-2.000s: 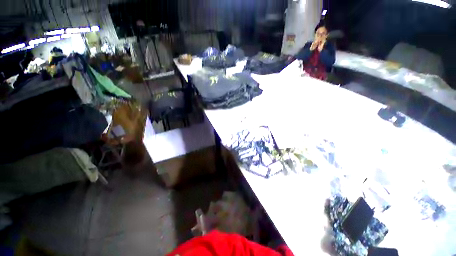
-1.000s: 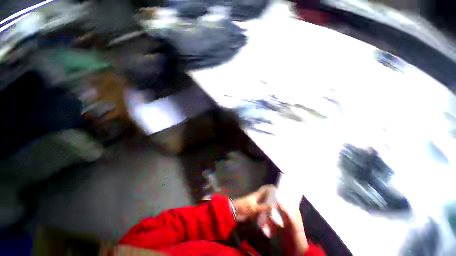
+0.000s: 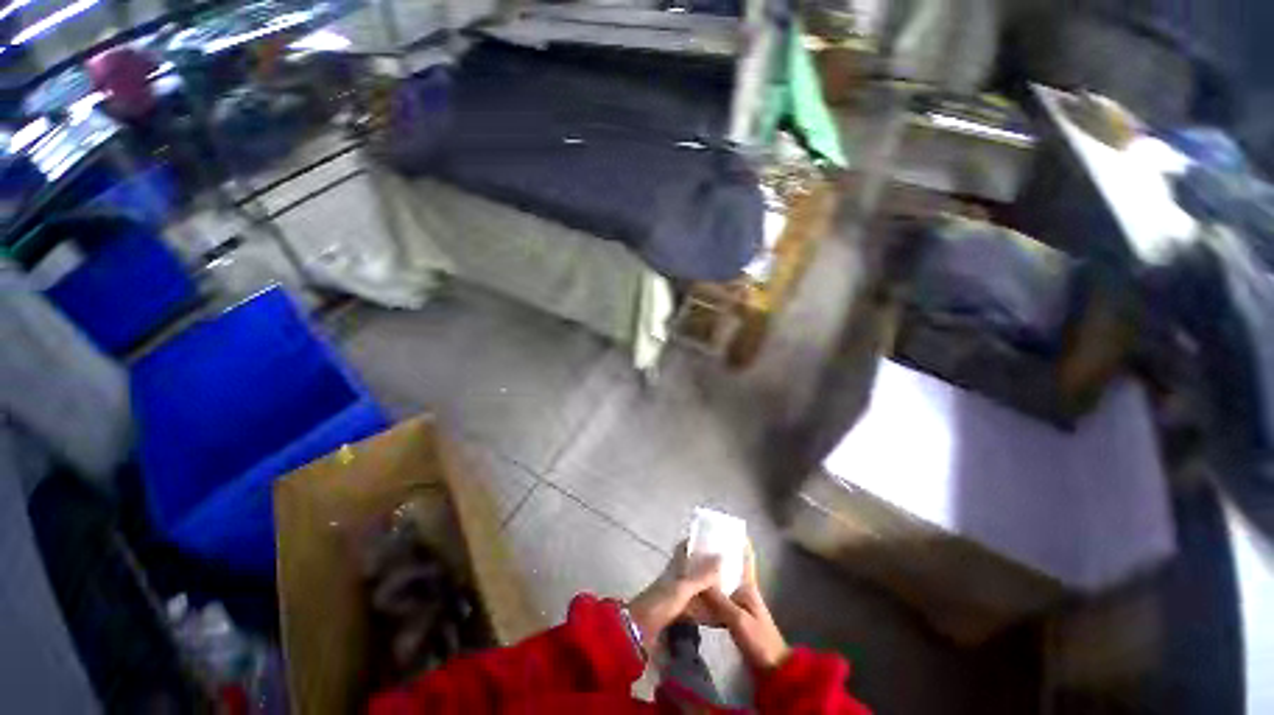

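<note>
My left hand (image 3: 674,594) and my right hand (image 3: 745,609) are together low in the centre of the head view, in front of my body. Between them they hold a small white oblong (image 3: 718,548), upright, its pale face toward me. It looks like a phone or a packet; I cannot tell which. The fingers of both hands close around its lower part. A bracelet or watch shows at my left wrist, below the red sleeve.
An open brown carton (image 3: 470,536) with dark contents stands at lower left beside a blue crate (image 3: 246,405). A dark cloth pile (image 3: 587,147) covers a table ahead. A white-topped box (image 3: 1006,461) stands right, beside the long white table (image 3: 1257,601).
The view has swung left, from the white table to the floor, crate and carton. My hands, out of view at first, came together and now hold the white oblong.
</note>
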